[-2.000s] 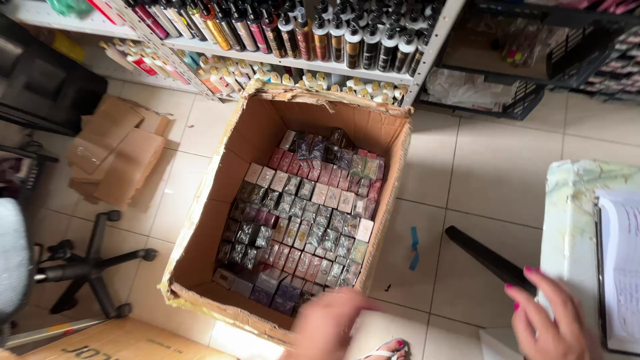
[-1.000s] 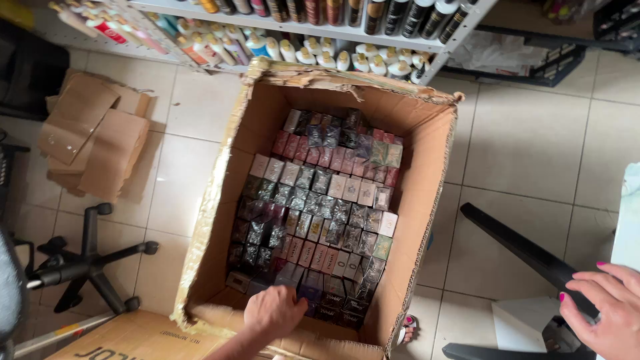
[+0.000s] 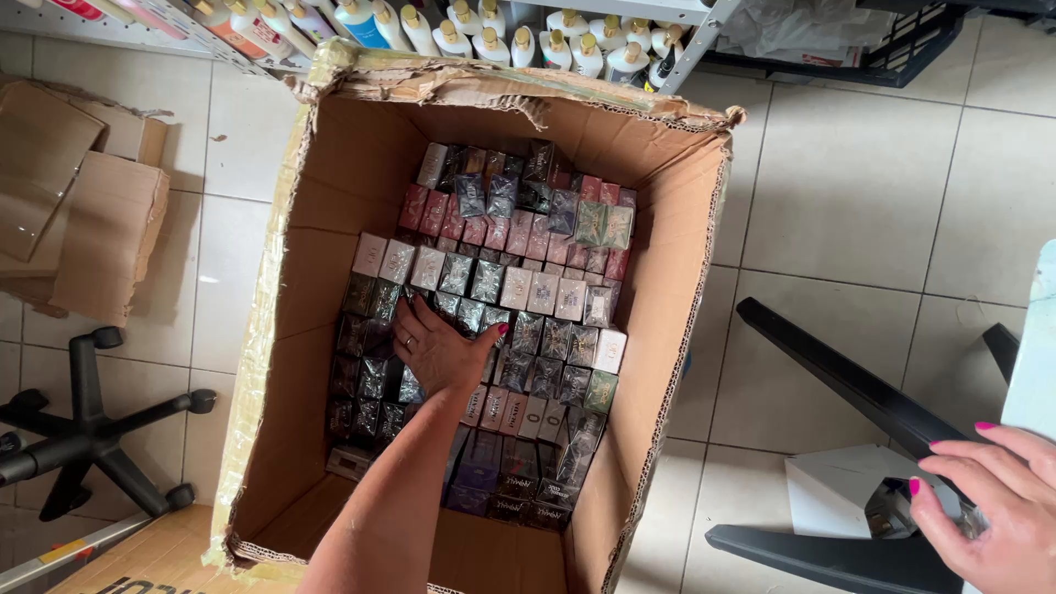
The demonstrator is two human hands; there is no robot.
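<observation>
A large open cardboard box [image 3: 701,272] stands on the floor, holding rows of small perfume-type cartons in clear wrap [image 3: 542,293], white, pink, red and dark. Reaching in from the bottom, my left hand [image 3: 441,342] lies palm down on dark cartons left of the middle, fingers spread, a ring on one finger. Nothing shows gripped in it, though its palm is hidden. At the right edge of the view, my right hand [image 3: 990,487] is outside the box, fingers apart and holding nothing, near a pale table edge [image 3: 1031,346].
Behind the box is a metal shelf [image 3: 689,62] of gold-capped bottles [image 3: 491,45]. Flattened cardboard [image 3: 111,239] and a black wheeled chair base [image 3: 95,429] are at left. Black legs [image 3: 841,371] and a white box-like object [image 3: 813,495] are at right, with a black crate [image 3: 916,49] at upper right.
My left hand has moved from the cartons at the near end of the box to those left of its middle, and its fingers have spread. The view has moved closer to the box.
</observation>
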